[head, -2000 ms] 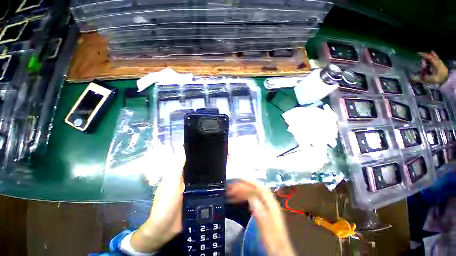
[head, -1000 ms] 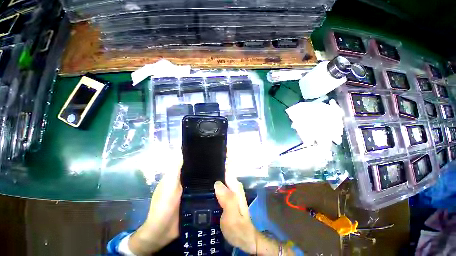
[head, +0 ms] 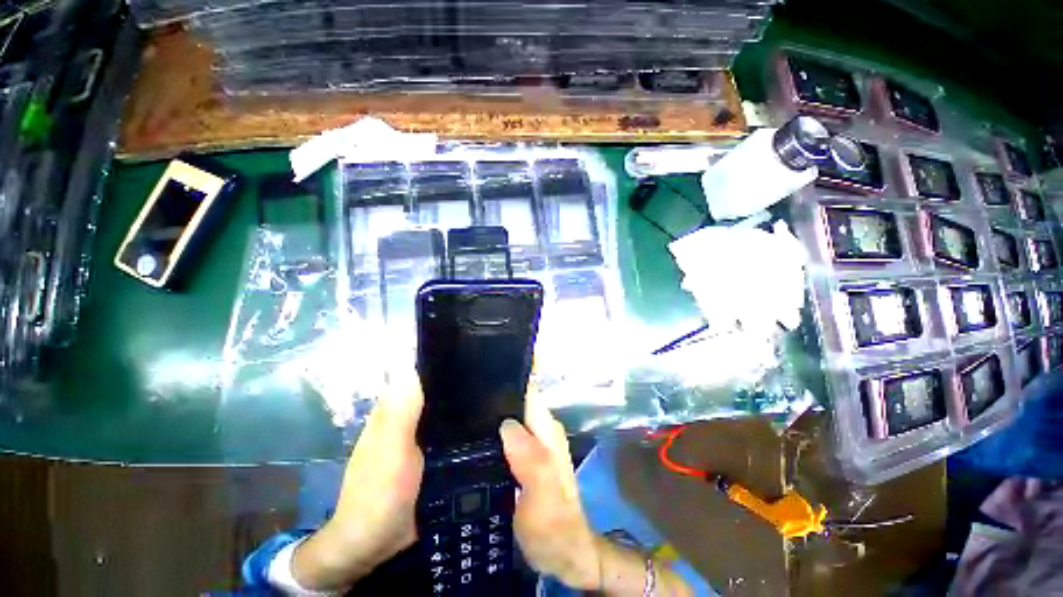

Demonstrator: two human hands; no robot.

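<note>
An open black flip phone [head: 478,367] is held upright in the middle, its dark lid at the top and its white-number keypad below. My left hand [head: 379,496] holds its left edge. My right hand [head: 548,496] holds its right side, with the thumb on the lower right part of the lid near the hinge. The fingers behind the phone are hidden. A clear blister tray [head: 609,251] with dark panels in its pockets lies just behind the phone, which covers part of it.
Stacked trays [head: 466,47] stand on a wooden board [head: 350,117]. A pale-gold-faced device [head: 171,224] lies left. White wipes [head: 746,276], a silver-topped white bottle [head: 752,175] and trays of pink-edged parts [head: 833,367] are right. An orange air gun [head: 775,507] is low right.
My right hand, blurred beside the phone two seconds ago, has closed on it with the thumb on the lid. Since one second ago, the lid has tilted slightly and the view has shifted a little.
</note>
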